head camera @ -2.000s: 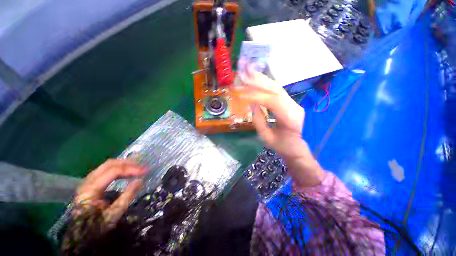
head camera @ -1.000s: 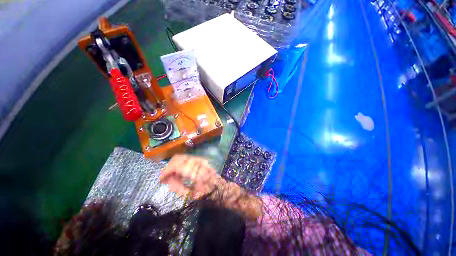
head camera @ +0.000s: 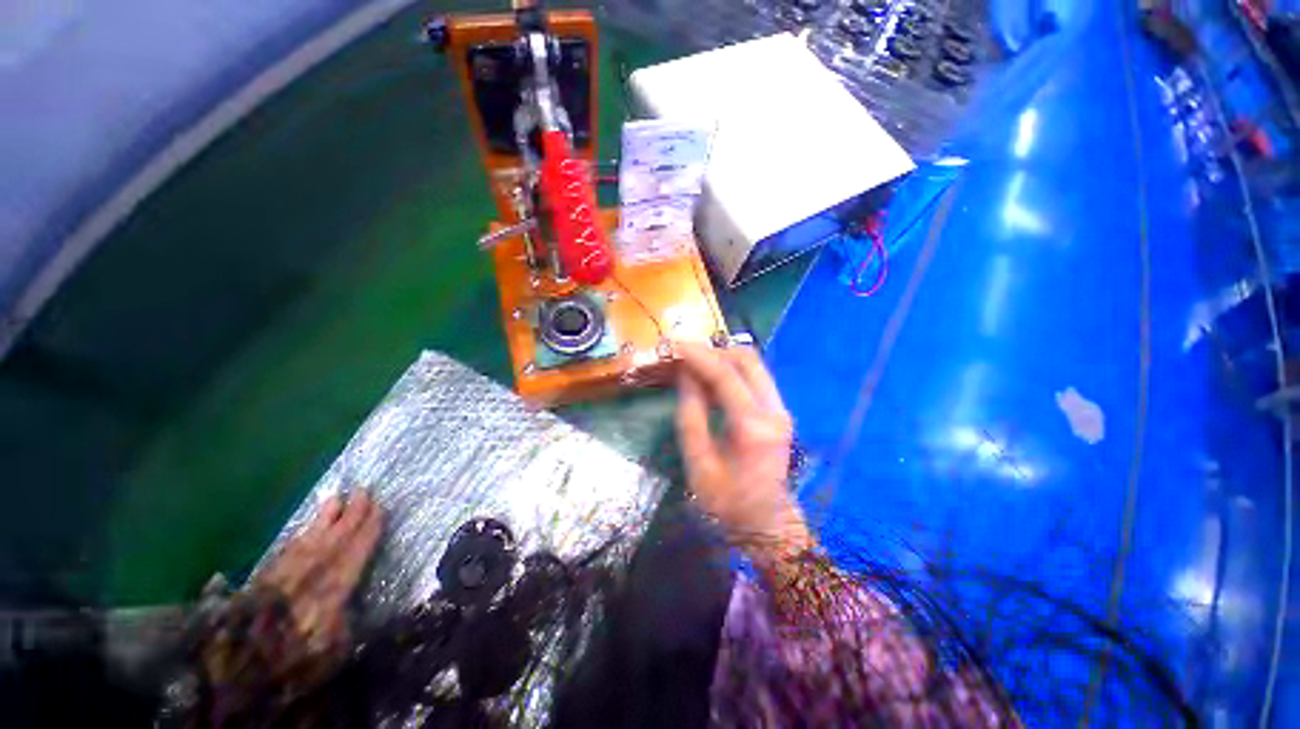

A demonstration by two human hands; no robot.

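Note:
The orange-brown test fixture (head camera: 670,306) stands on the green bench. Its red clamp handle (head camera: 575,214) hangs from the steel toggle clamp (head camera: 539,93). A round unit with a metallic ring (head camera: 572,325) sits in the seat on a pale green square. My right hand (head camera: 741,449) is at the fixture's front right edge, fingertips near the small metal parts there; whether it touches or grips one I cannot tell. My left hand (head camera: 321,563) rests on the silvery mat (head camera: 442,442), its lower part hidden by dark hair. A black disc unit (head camera: 478,560) lies on the mat.
A white instrument box (head camera: 784,143) with red wires stands right of the fixture. A printed label card (head camera: 664,185) stands between them. A blister tray with black units (head camera: 912,43) lies beyond. The bench edge and glossy blue floor (head camera: 1027,328) are at the right.
The view has shifted, so the fixture appears further right than one second ago. My right hand has moved from over the mat to the fixture's front right edge. My left hand now shows on the mat.

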